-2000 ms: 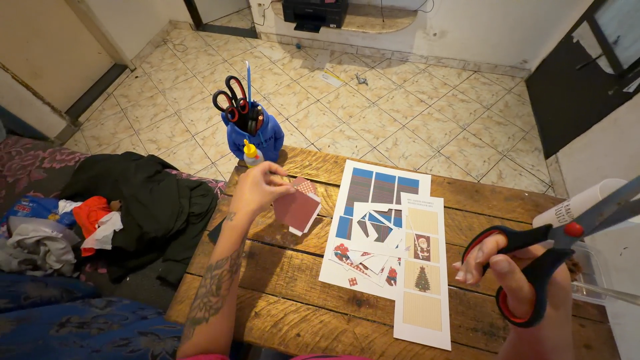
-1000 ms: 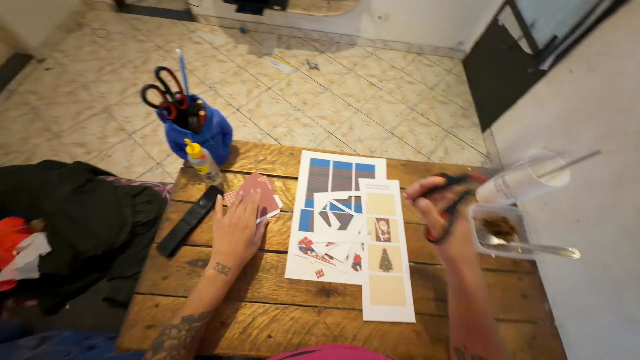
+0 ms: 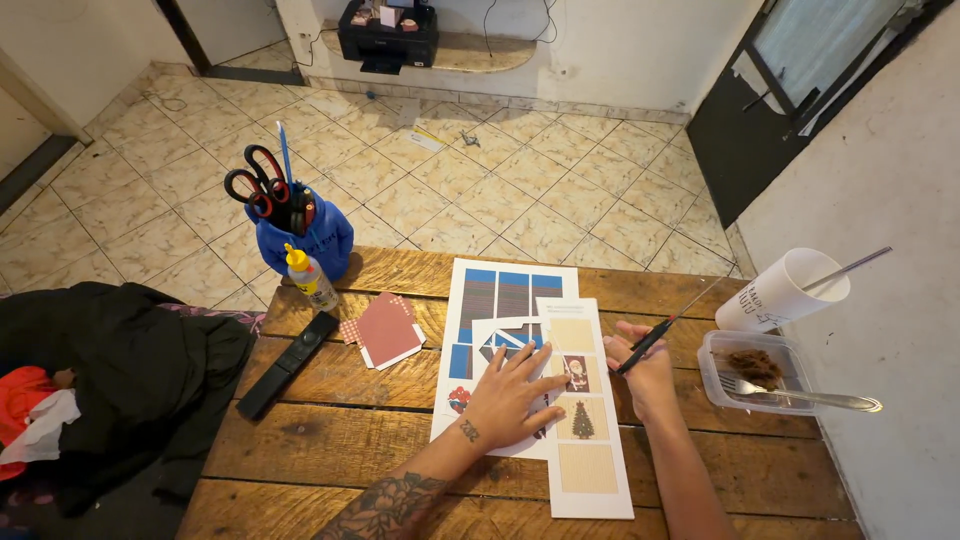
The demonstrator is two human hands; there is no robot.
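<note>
My left hand (image 3: 514, 397) lies spread, palm down, on printed paper sheets on the wooden table. Under it are a sheet with blue and striped panels (image 3: 480, 296), a cut white paper piece, and part of a narrow sheet (image 3: 589, 469) with beige squares, a Santa and a Christmas tree. My right hand (image 3: 645, 367) holds black-and-red scissors (image 3: 651, 341) just right of the narrow sheet, blades pointing up and right. A dark pink cut paper piece (image 3: 386, 330) with checked tabs lies to the left, apart from both hands.
Left on the table (image 3: 337, 442) are a black remote control (image 3: 289, 365), a glue bottle (image 3: 313, 281) with a yellow cap and a blue holder (image 3: 304, 236) with scissors and pencils. At right stand a white cup (image 3: 780, 292) and a plastic container (image 3: 724, 394) with food and a fork (image 3: 802, 394).
My left hand has let go of the pink paper piece, which it held raised at first, and has moved right onto the printed sheets. The scissors stay in my right hand, now lower than at first.
</note>
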